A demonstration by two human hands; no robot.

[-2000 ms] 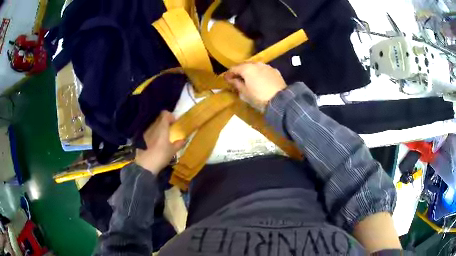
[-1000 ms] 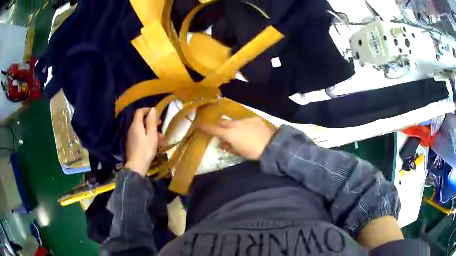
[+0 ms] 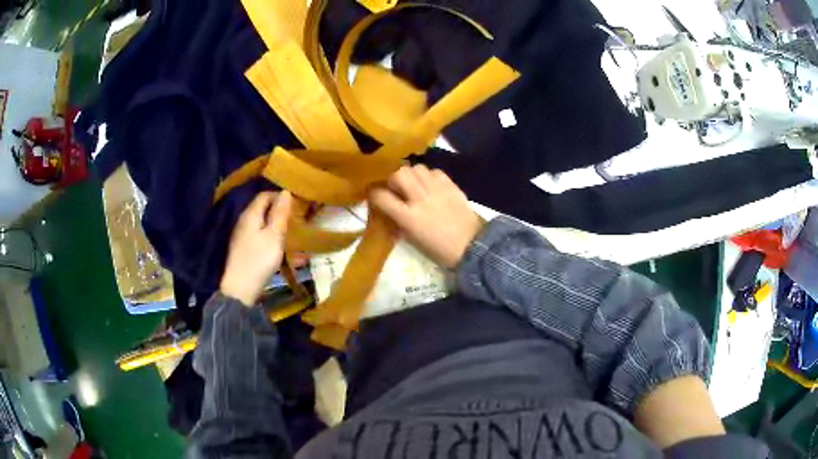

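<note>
A loose bundle of mustard strips [image 3: 300,99] curls over the dark cloth and the table's front edge. My right hand [image 3: 426,211] is closed on the mustard strips near the middle of the bundle, where one strip hangs down towards my body. My left hand [image 3: 258,246] is at the bundle's left side, with its fingertips together on the end of a mustard strip. The undersides of both hands are hidden.
Navy garment pieces [image 3: 179,125] are piled at the left. Black garment panels [image 3: 556,99] with a small white label lie behind the strips. A black band [image 3: 673,193] lies along the table edge [image 3: 628,244] at right, before a white sewing machine [image 3: 691,81].
Since one second ago, my right hand has moved up and left onto the strips' crossing. A strip end now lies across the bundle's left side. My left hand has stayed nearly in place.
</note>
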